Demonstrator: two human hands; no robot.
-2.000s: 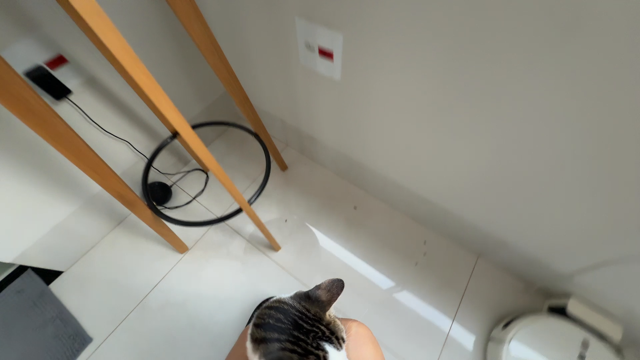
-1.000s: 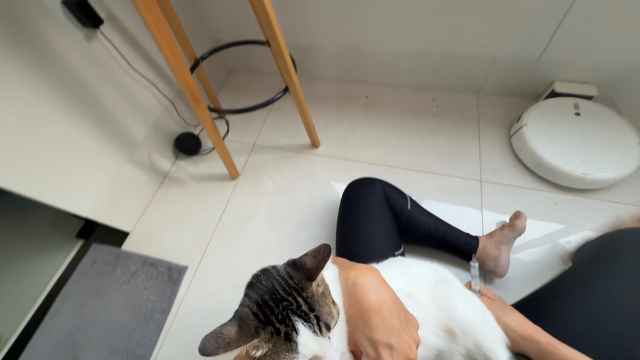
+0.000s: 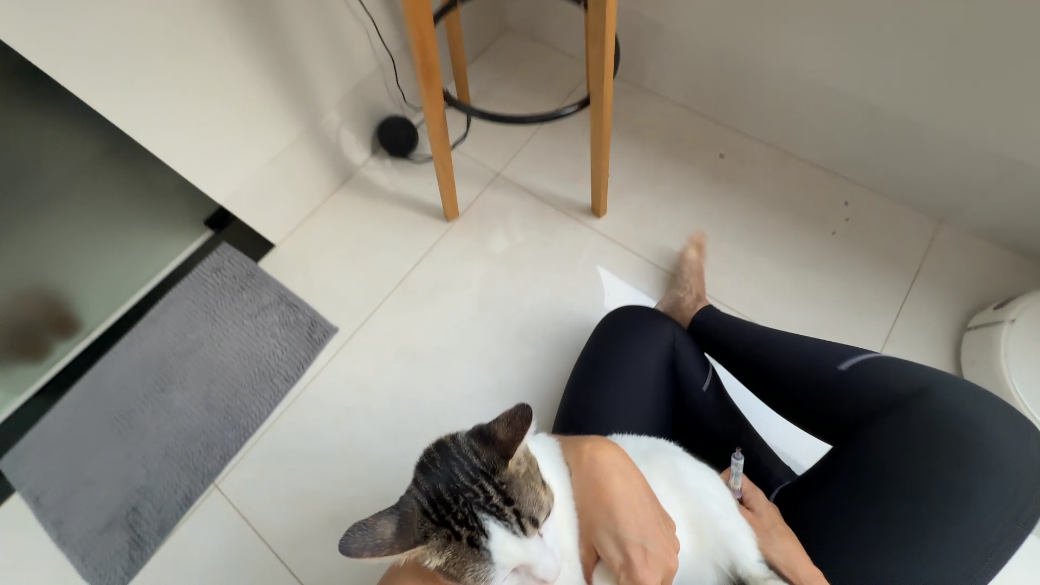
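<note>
A tabby-and-white cat [image 3: 479,496] lies across the lap at the bottom of the head view, its head to the left and its white body to the right. My left hand [image 3: 630,516] curls over the cat's chest, fingers pointing down against the white fur. Beside the cat's rear flank, my right hand [image 3: 764,520] holds a small, slim clear tube [image 3: 736,474], like a small syringe, upright between thumb and fingers. The tube bears writing and has a dark tip. Fur and the frame's lower edge hide parts of both hands and the cat's paws.
Bent legs in black leggings [image 3: 902,439] take up the right side. Ahead stands a stool with wooden legs [image 3: 601,114] and a black ring; a round black object [image 3: 397,136] with a cable lies beside it. A grey mat [image 3: 175,398] is left, a white robot vacuum [image 3: 1007,349] far right.
The bare foot has moved from beside the tube to farther forward, and the legs lie differently. My left hand still rests on the cat. The view has shifted.
</note>
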